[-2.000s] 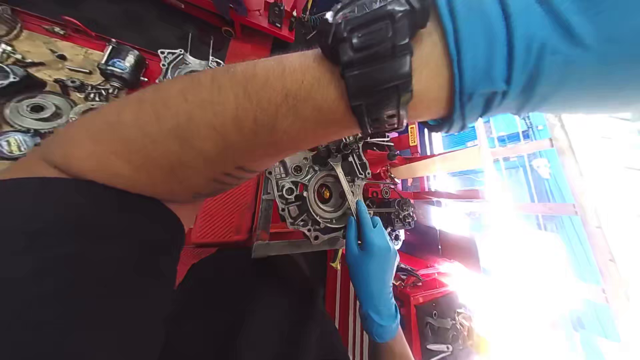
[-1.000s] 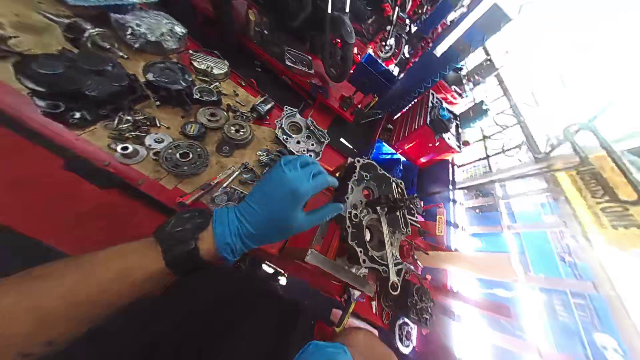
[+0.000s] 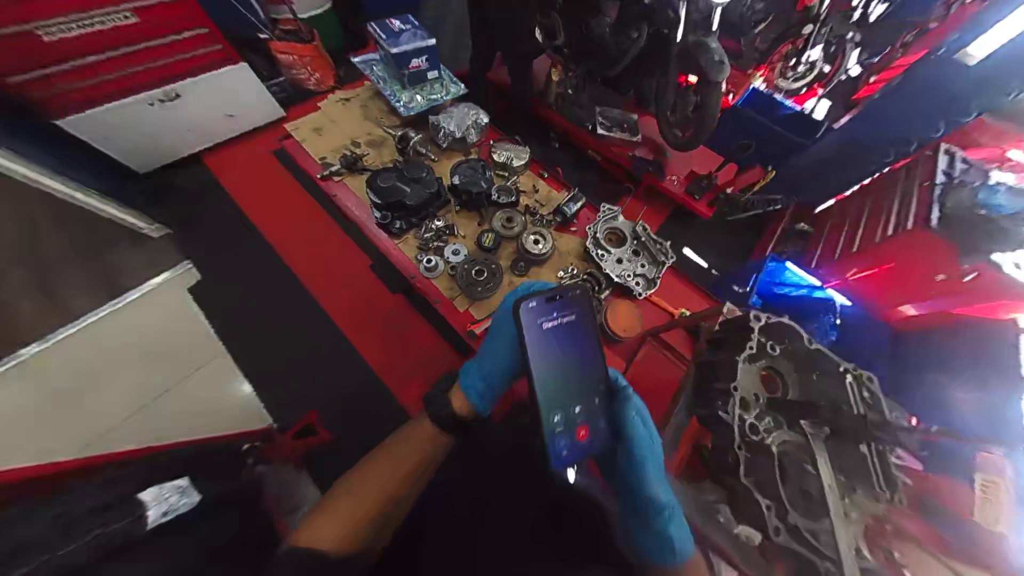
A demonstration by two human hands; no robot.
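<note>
A smartphone (image 3: pixel 565 376) with a lit screen, showing a call display with a red button, is held upright in front of me. My right hand (image 3: pixel 644 472), in a blue glove, grips its right side and lower back. My left hand (image 3: pixel 500 348), also blue-gloved and with a black watch (image 3: pixel 445 402) at the wrist, touches the phone's upper left edge; its fingers are partly hidden behind the phone. At the lower right stands an engine crankcase (image 3: pixel 760 432) with a metal wrench or bar (image 3: pixel 832 488) lying across its face.
Beyond the phone a red bench (image 3: pixel 376 240) holds cardboard, black engine covers (image 3: pixel 406 192), gears (image 3: pixel 480 276), bolts and a separate crankcase half (image 3: pixel 630 250). A blue box (image 3: pixel 404 52) stands at its far end. Motorcycles (image 3: pixel 692 88) are behind, and a red tool cabinet (image 3: pixel 120 48) is at upper left.
The phone has come into view, held in my hands. A second ago my left hand was apart from any phone, beside the crankcase. The view has swung widely toward the bench.
</note>
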